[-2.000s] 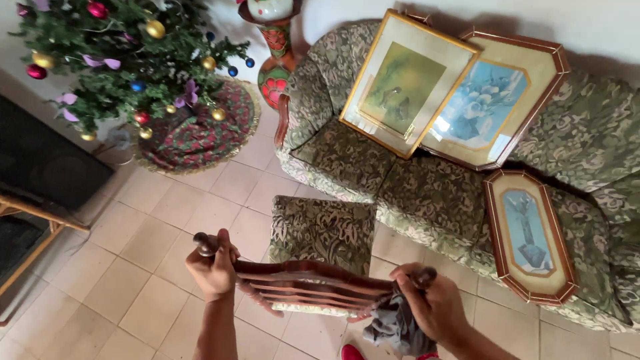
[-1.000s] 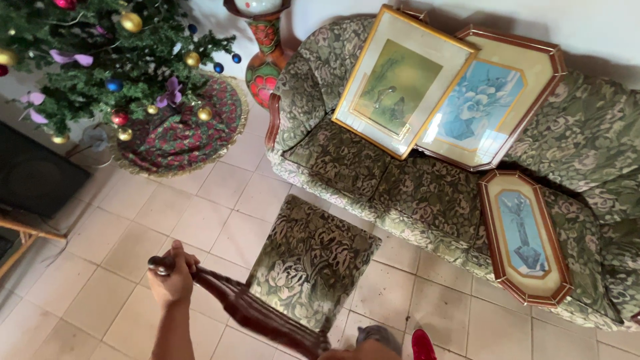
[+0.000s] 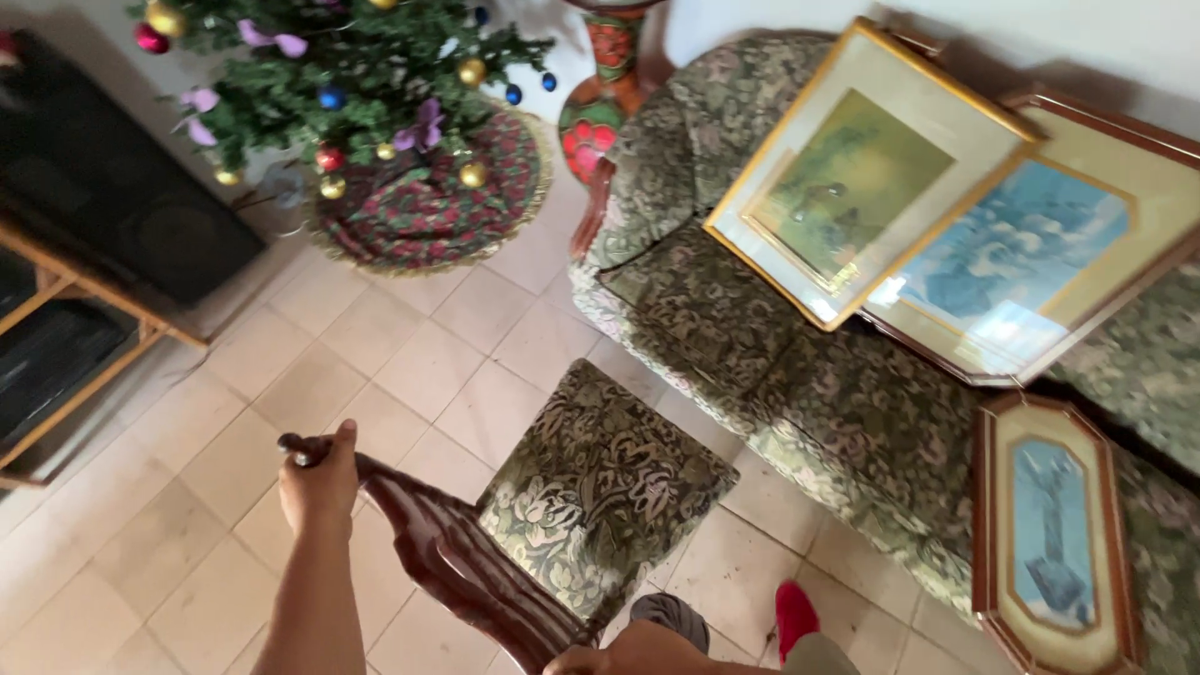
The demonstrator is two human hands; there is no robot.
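Note:
A wooden chair with a floral upholstered seat (image 3: 609, 487) stands on the tiles in front of me, turned at an angle. My left hand (image 3: 319, 478) grips the left end of its dark, glossy wooden backrest (image 3: 450, 553), with the knob showing past the fingers. At the bottom edge my right hand (image 3: 619, 652) is closed around the other end of the backrest; its fingers are partly cut off by the frame. A grey cloth (image 3: 670, 614) hangs beside the right hand.
A floral sofa (image 3: 684, 319) holds a gold-framed picture (image 3: 853, 178), a larger framed picture (image 3: 1031, 253) and an octagonal framed picture (image 3: 1050, 525). A decorated Christmas tree (image 3: 347, 84), painted vase (image 3: 591, 122), black speaker (image 3: 112, 169) and wooden-framed stand (image 3: 103, 305) are beyond. My red shoe (image 3: 795, 614) is below.
The chair has turned from facing straight away to an angled position, its backrest now slanting down to the right. My right hand has moved down toward the bottom edge.

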